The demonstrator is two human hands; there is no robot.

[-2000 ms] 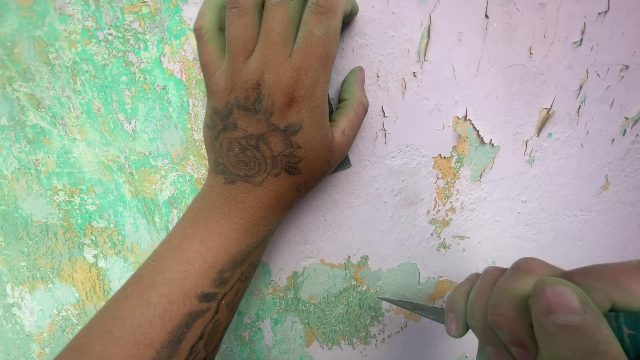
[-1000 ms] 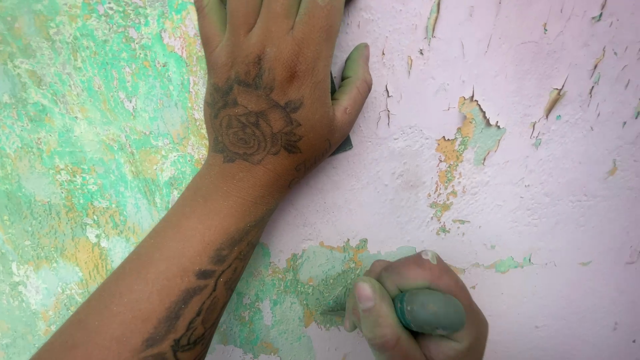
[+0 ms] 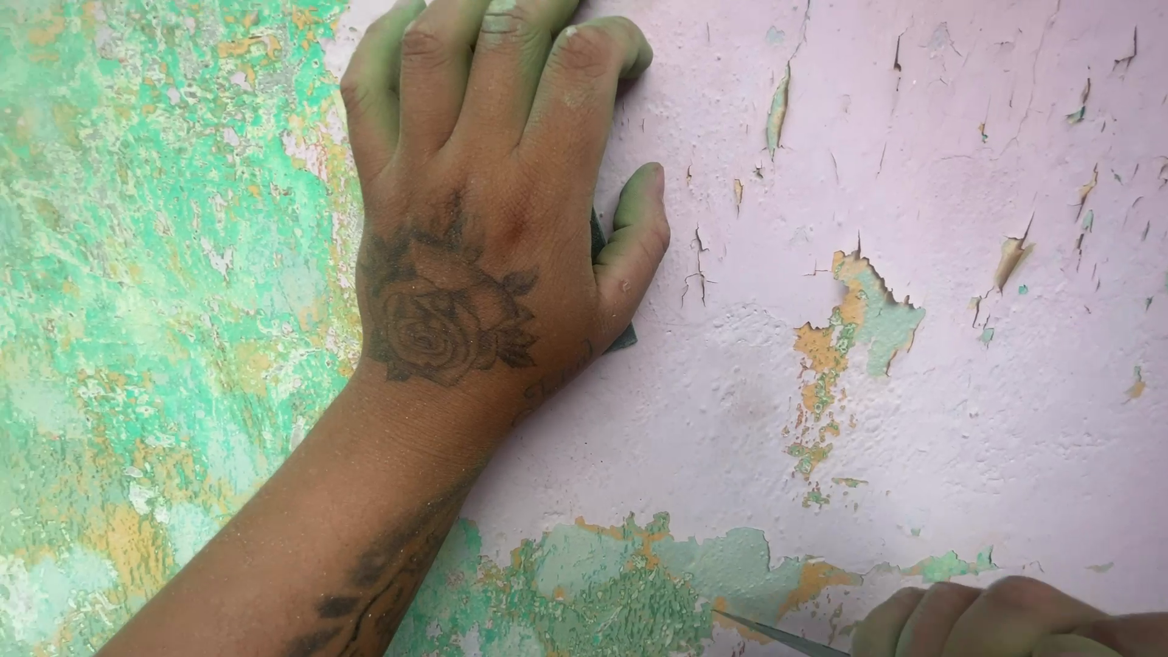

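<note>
Fingers spread and slightly bent, my left hand presses against the painted wall, over a dark flat piece whose edge shows beside the thumb. Most of that piece is hidden under the palm. At the bottom right, my right hand grips a thin, pointed metal blade; its handle is out of sight. The blade's tip meets or hovers just over a patch of exposed green paint at the lower middle, below the pink coat.
Mottled green and orange old paint covers the wall's left side. A chipped patch interrupts the pink coat at the right, with cracks and a lifted flake around it. My left forearm crosses the lower left.
My right hand has moved right and down from the green patch since one second ago, and the blade shows again. My left hand has stayed almost in place on the wall.
</note>
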